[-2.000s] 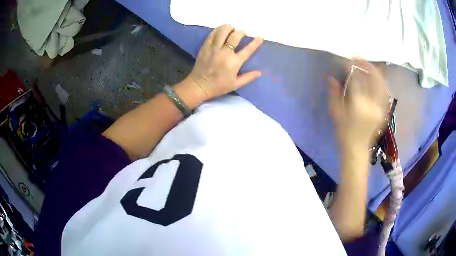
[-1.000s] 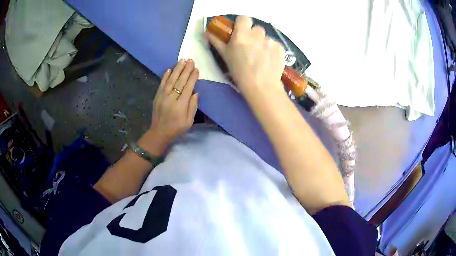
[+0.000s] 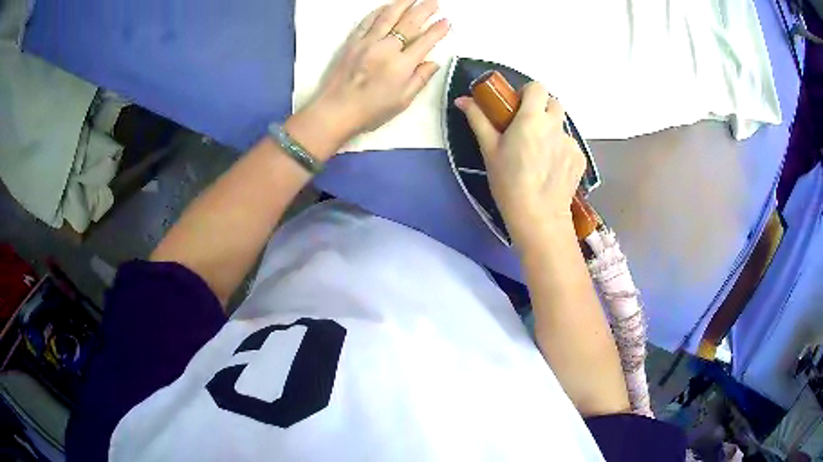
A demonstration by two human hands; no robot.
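Observation:
The cream garment lies across the far part of the pressing table, cut off by the top of the picture. My left hand lies flat on its left part with fingers spread, holding nothing. My right hand grips the orange-brown handle of the black triangular steam iron. The iron points away from me. Its tip overlaps the garment's near edge and its rear lies over the blue-violet cover. The iron's underside is hidden.
The wrapped steam hose runs from the iron's back down beside my right forearm. The blue-violet table cover has a brownish area at right. Pale cloth hangs at left. A brown board is at the right table edge.
My right hand first took hold of the iron and brought it onto the garment, then drew it back right and nearer. My left hand moved from the near edge up onto the cloth.

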